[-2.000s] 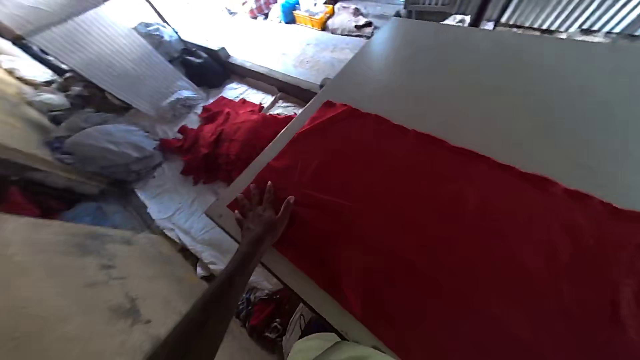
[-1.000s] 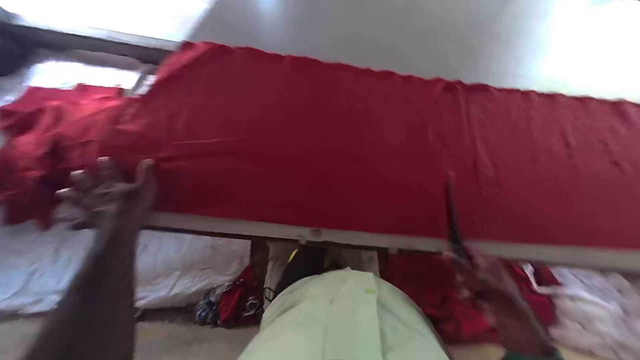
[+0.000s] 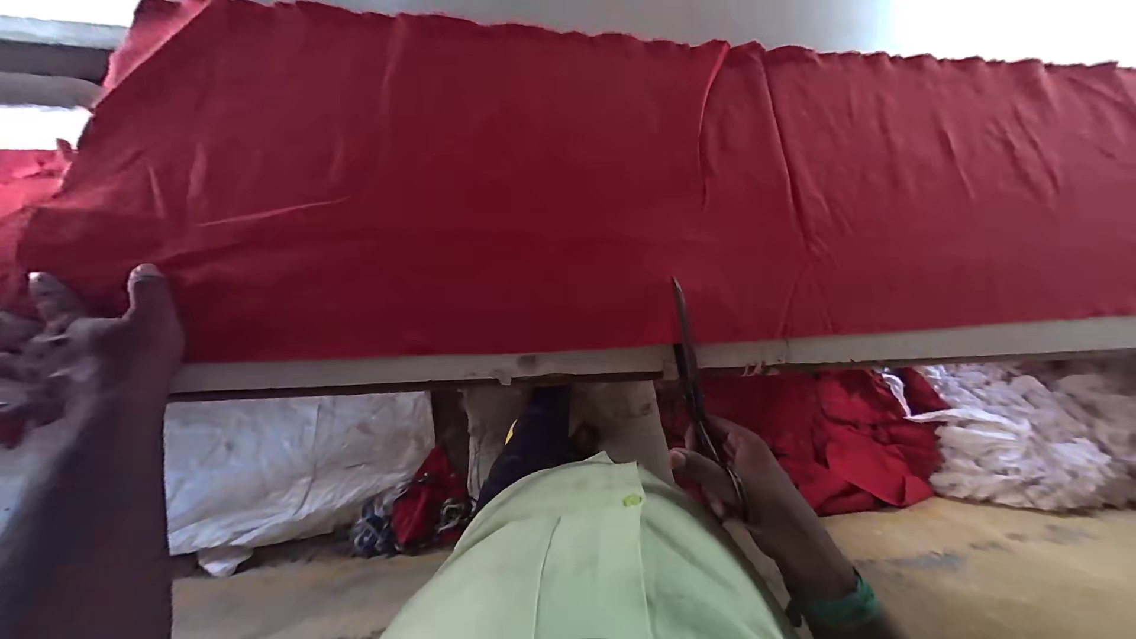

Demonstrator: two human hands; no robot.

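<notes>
Red fabric (image 3: 532, 195) lies along the near side of a grey table (image 3: 621, 16), with a few creases and a wavy far edge. At the far left, my left hand (image 3: 98, 346) rests on the cloth near its left end, fingers spread and thumb apart. My right hand (image 3: 732, 470) grips a pair of dark metal scissors (image 3: 690, 382) by the handles, below the table's near edge. The scissors' tip points away from me and lies over the fabric's near border; whether the blades touch the cloth I cannot tell.
Under the table's near edge (image 3: 426, 368) are a white sheet (image 3: 302, 461), a small bundle of red and grey cloth (image 3: 426, 510), a heap of red cloth (image 3: 852, 444) and crumpled white material (image 3: 1021, 444). My body in a green shirt (image 3: 595, 559) is close to the edge.
The view has swung to the right since two seconds ago. My right hand with the scissors, not seen in the oldest frame, is now in view. My left hand stays at the fabric's left end.
</notes>
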